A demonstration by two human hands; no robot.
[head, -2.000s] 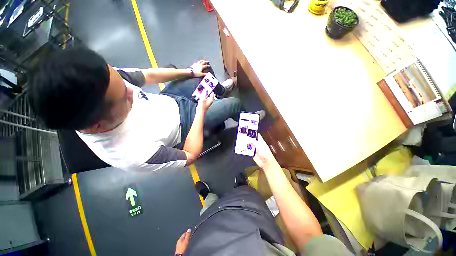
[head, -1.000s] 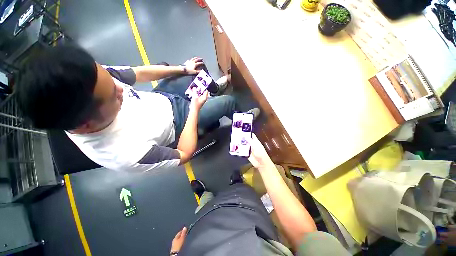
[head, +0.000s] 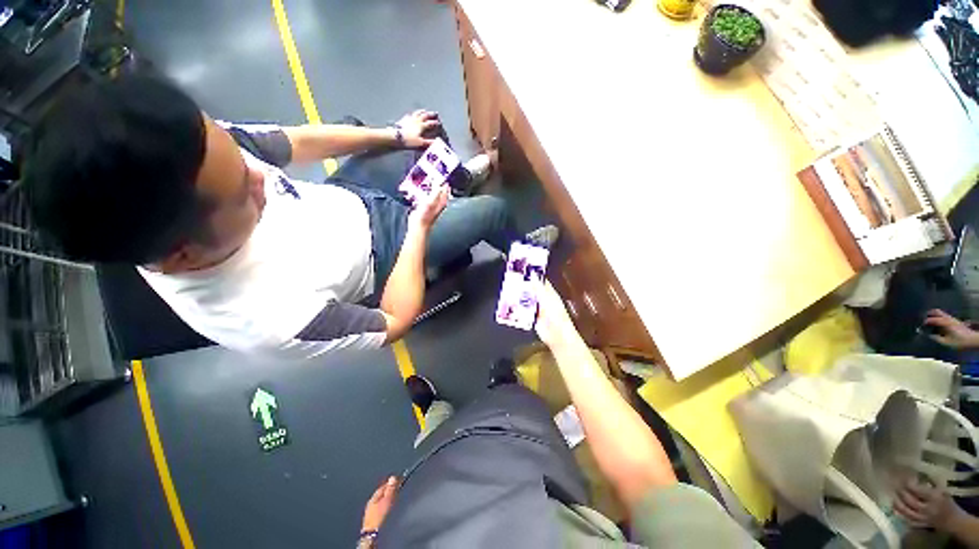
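A smartphone (head: 522, 284) with a bright pink-white screen is held upright in front of my body, near the middle of the view. My right hand (head: 548, 315) holds it by its lower right side; most of the fingers are hidden behind the phone. My left hand (head: 378, 506) hangs low beside my dark apron at the bottom of the view. It is small and partly seen, with no object visible in it, and its finger pose is unclear.
A seated person (head: 290, 236) at the left holds another phone (head: 432, 172). A wooden desk (head: 666, 214) stands at the right with a potted plant (head: 732, 39) and a calendar (head: 875, 195). Beige tote bags (head: 800, 429) lie at lower right, with another person's hands (head: 925, 504) beside them.
The phone in my right hand has tilted slightly, and its screen picture differs. My left hand shows slightly higher. Another person's hands have come into view by the tote bags.
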